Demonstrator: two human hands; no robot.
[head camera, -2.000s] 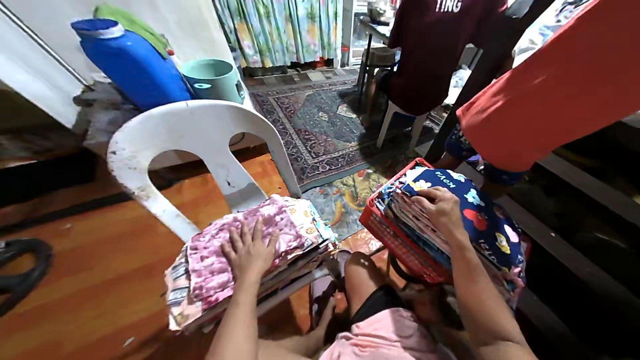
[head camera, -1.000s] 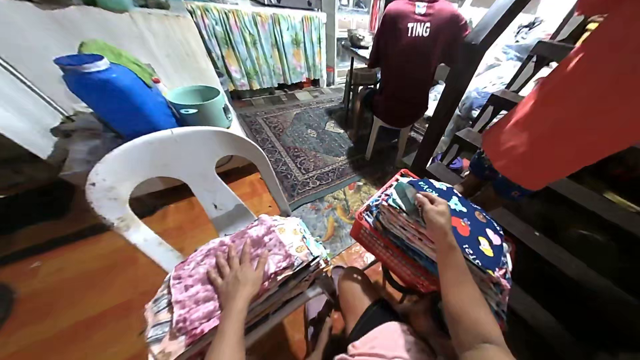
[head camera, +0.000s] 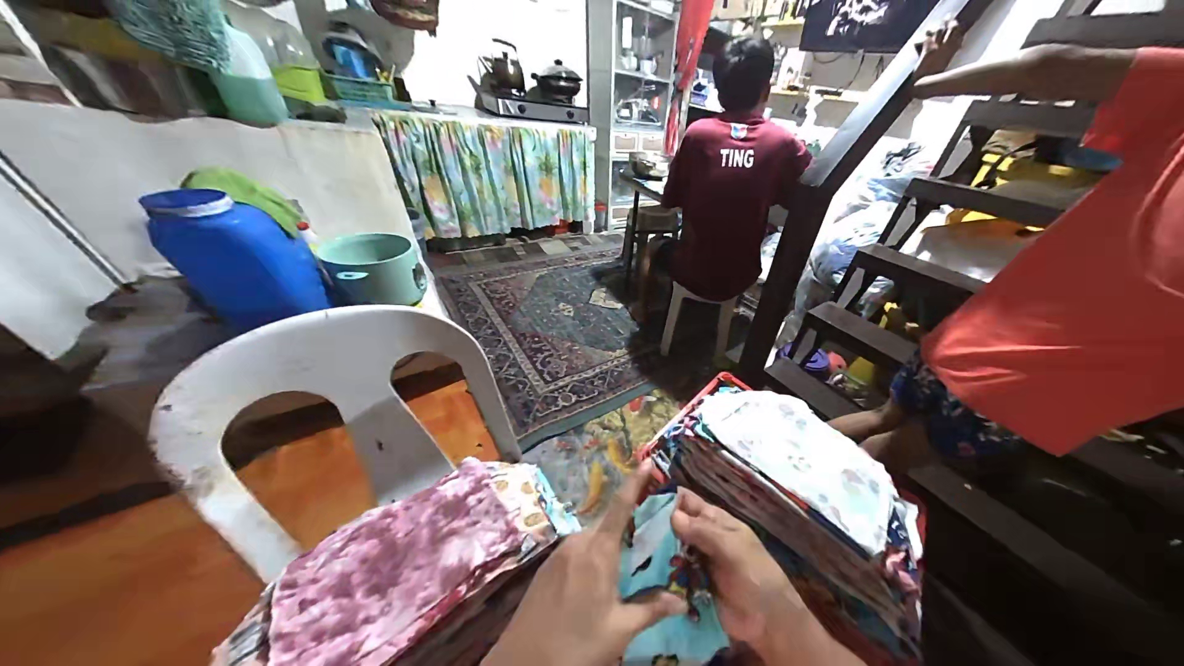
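Note:
Between the two stacks, my right hand (head camera: 735, 564) grips a teal printed cloth (head camera: 661, 564) with thumb and fingers. My left hand (head camera: 583, 583) is at the cloth's left side, fingers spread, its thumb touching or just over the fabric. To the left, a stack of folded cloths topped by a pink mottled one (head camera: 398, 573) lies on the seat of a white plastic chair (head camera: 370, 347). On the right, a red plastic basket (head camera: 726, 381) holds a tall stack of cloths with a white printed cloth (head camera: 800, 458) on top.
A person in a maroon shirt (head camera: 731, 217) sits on a stool ahead. Another person in a red shirt (head camera: 1082, 324) is on the dark wooden stairs (head camera: 930, 268) at right. A blue container (head camera: 236, 259) and a green pot (head camera: 370, 264) stand behind the chair. A patterned rug (head camera: 546, 324) covers the floor.
My left hand has left the pink cloth and come over beside my right hand. A teal cloth is now in my right hand. The basket's top cloth was dark blue; now a white one shows. The view has tilted up.

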